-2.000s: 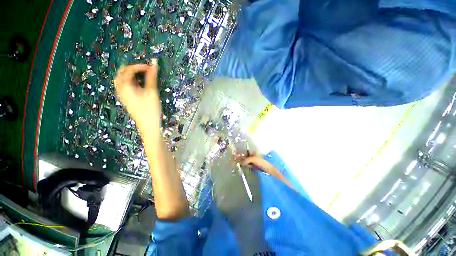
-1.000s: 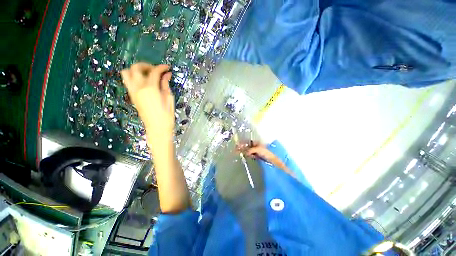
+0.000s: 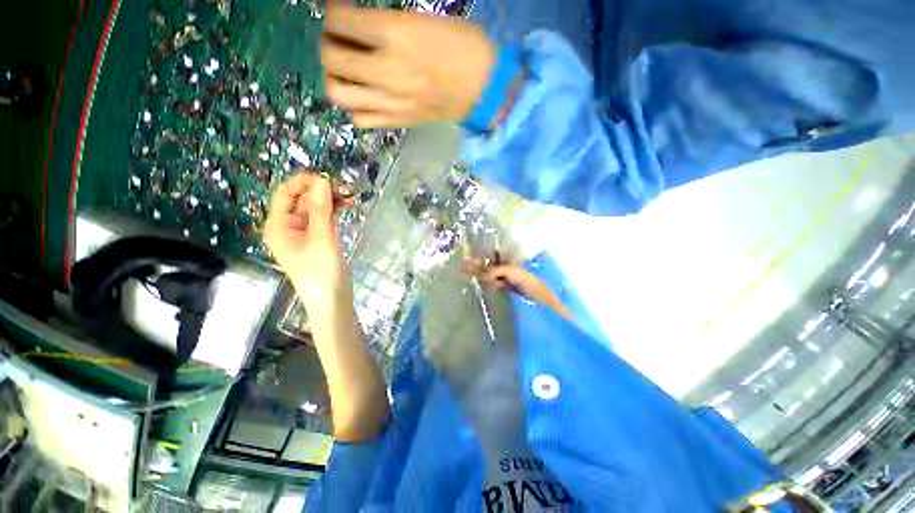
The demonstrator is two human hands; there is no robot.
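Note:
Many small dark and silvery components [image 3: 216, 120] lie scattered over trays on the green bench. My left hand [image 3: 301, 215] is above their near side, fingers curled together; whether it holds a small part cannot be told. My right hand [image 3: 514, 279] is small and blurred near my waist. It grips a slim pale pointed tool [image 3: 488, 313], which points down toward my smock. Beside its fingertips is a clear tray [image 3: 441, 215] with several shiny parts in it. How this tray is supported is unclear.
Another person's hand [image 3: 406, 70] with a blue wristband reaches over the bench from the upper right. A black strap-like loop [image 3: 150, 286] lies on a white box [image 3: 231, 331] at the left. A red line runs along the bench's far edge.
The other person's hand has come into view over the trays. My left hand has moved down a little, closer to me. My right hand still holds the tool near my waist.

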